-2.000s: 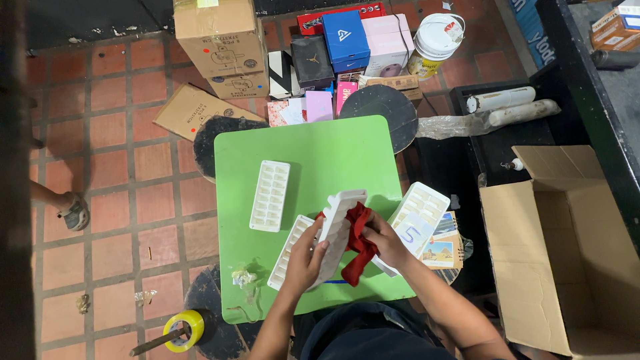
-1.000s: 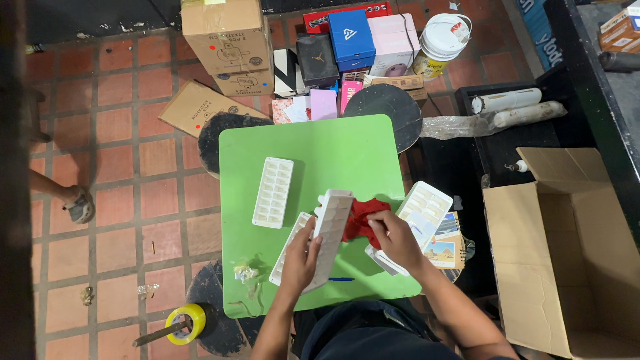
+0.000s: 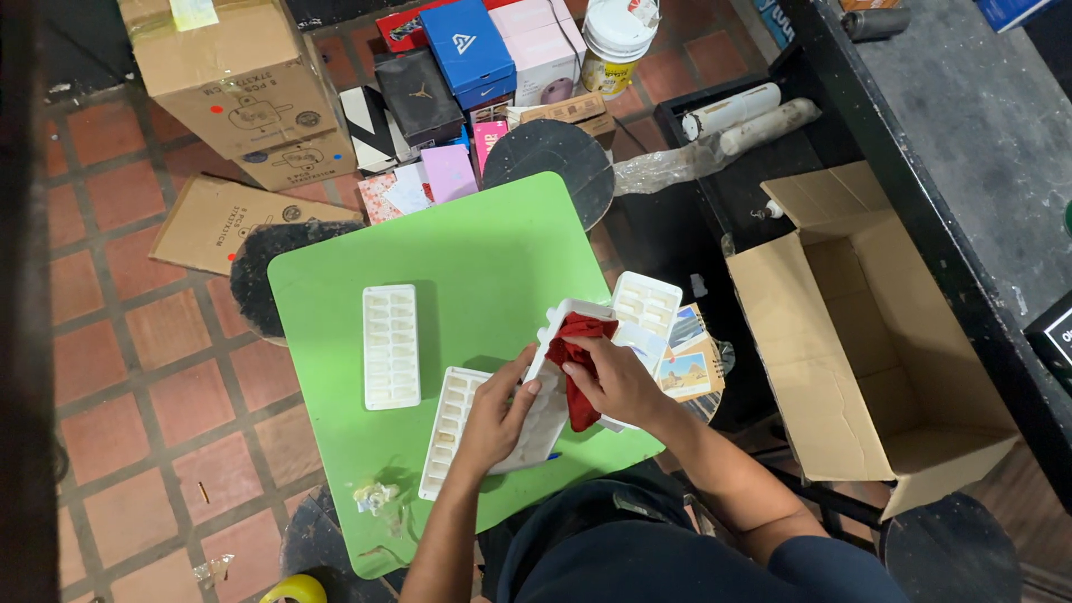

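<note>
My left hand point(image 3: 494, 414) grips the side of a white plastic ice cube tray point(image 3: 536, 427), which is tilted above the green table point(image 3: 461, 251). My right hand point(image 3: 615, 377) presses a bunched red cloth point(image 3: 584, 402) against the far end of that tray. Under my left wrist another white ice cube tray point(image 3: 437, 444) lies partly hidden. A third tray point(image 3: 391, 347) rests flat at the left of the table, and one more point(image 3: 649, 301) sits at the right edge, partly behind my right hand.
Crumpled plastic point(image 3: 375, 496) lies at the table's near left. An open cardboard box point(image 3: 804, 352) stands at the right, by a dark counter point(image 3: 946, 167). Black round stools point(image 3: 548, 163) and stacked shoe boxes point(image 3: 469, 46) are beyond the table. Spiral-bound picture cards point(image 3: 687, 373) stick out at the right.
The red cloth, held beside the tray a second ago, is now over its far end with my right hand. The foot at the far left is out of view. The view has turned somewhat.
</note>
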